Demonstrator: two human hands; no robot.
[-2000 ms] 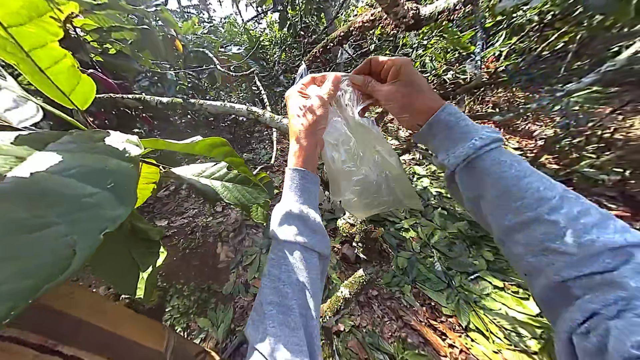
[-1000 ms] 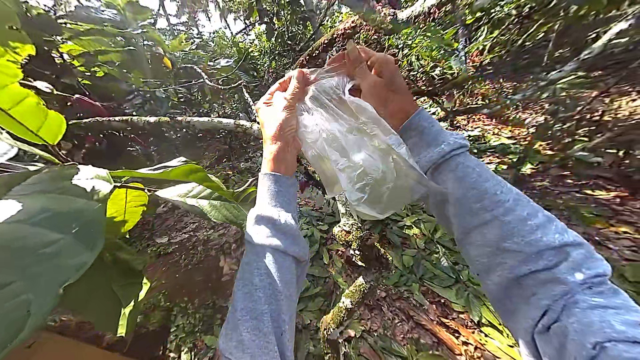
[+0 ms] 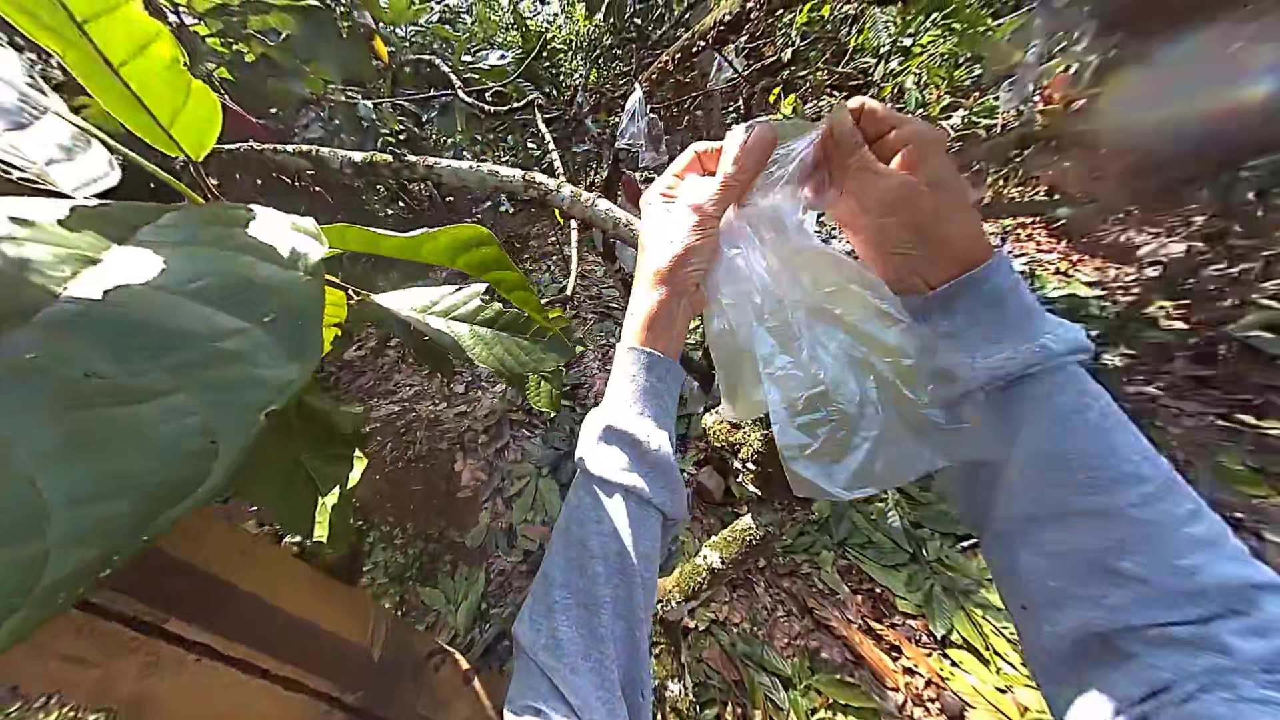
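A clear plastic bag (image 3: 830,350) hangs from my two hands in the upper middle of the head view, its lower part loose and wrinkled in front of my right sleeve. My left hand (image 3: 690,215) pinches the bag's top edge between thumb and fingers. Close beside it, my right hand (image 3: 895,190) grips the same edge a short way to the right, with the film stretched between them. Whether anything lies inside the bag cannot be told. Grey-blue sleeves cover both forearms.
Large green leaves (image 3: 150,370) fill the left side. A thin branch (image 3: 450,175) crosses behind my left hand. Wooden boards (image 3: 250,620) lie at lower left. Another clear plastic bag (image 3: 640,130) hangs farther back. A mossy branch (image 3: 715,560) stands below, above leaf-littered ground.
The bag is held by both hands throughout, and its hanging film has shifted and changed shape. The view has turned somewhat, with more of the boards showing than a second ago.
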